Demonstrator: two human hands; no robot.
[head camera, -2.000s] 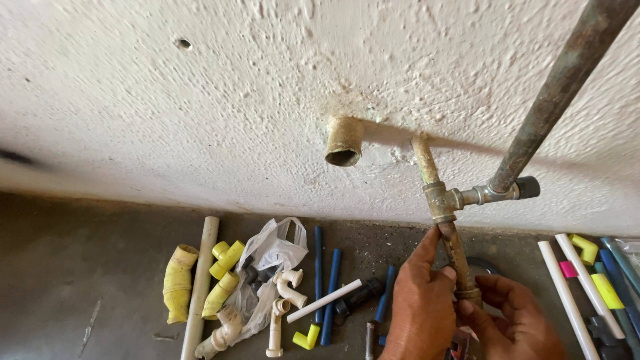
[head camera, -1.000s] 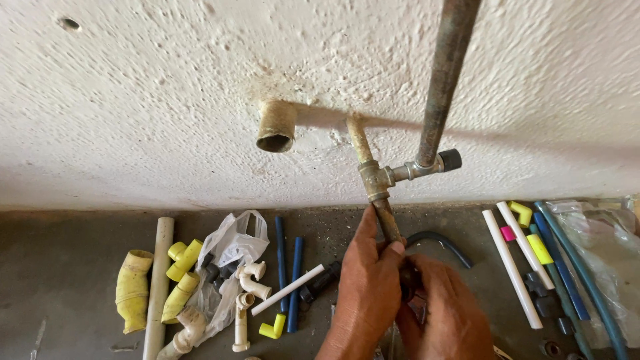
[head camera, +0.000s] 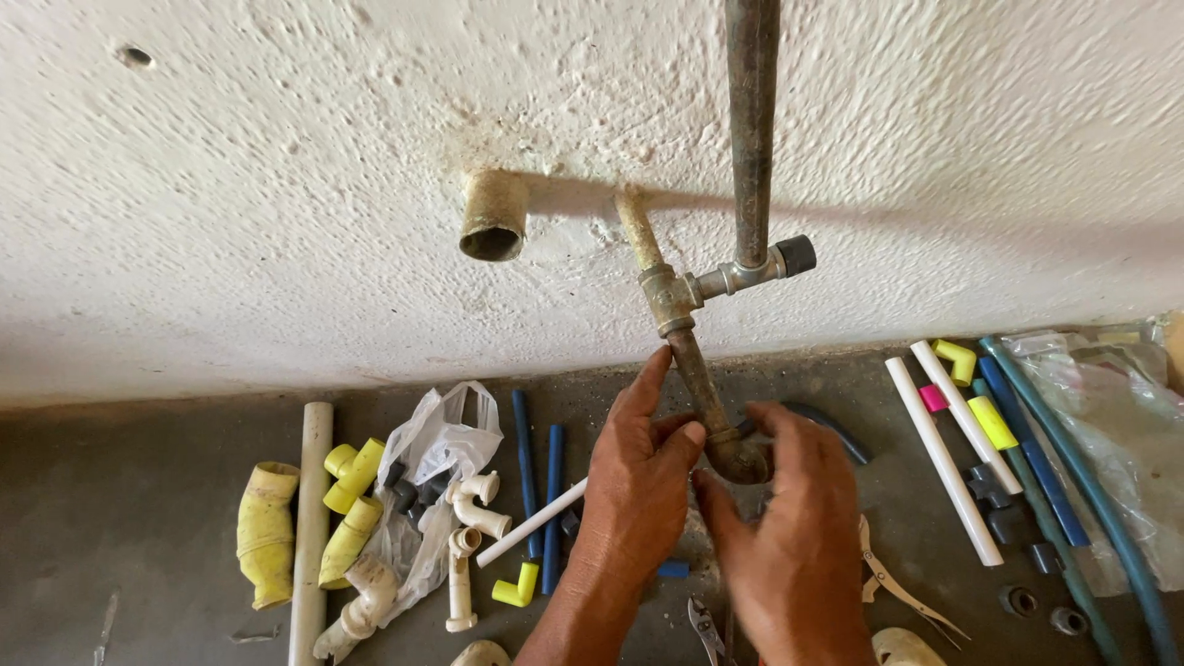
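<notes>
From the white wall a metal pipe runs to a metal tee fitting, which carries a side valve with a black cap and a tall metal pipe. Below the tee a short rusty pipe ends in a metal elbow. My left hand touches the short pipe with its index finger just under the tee, its thumb beside the elbow. Around the elbow's right side, my right hand has its fingers apart; contact with the elbow is unclear. An open pipe stub sticks out at left.
On the dark floor at left lie a yellow fitting, a long pale pipe, a plastic bag and blue pipes. Pliers lie below my hands. White pipes and a green hose lie at right.
My right hand's fingers have spread, and the elbow at the pipe's lower end now shows between my hands. My left hand stays beside the short pipe. The view has shifted.
</notes>
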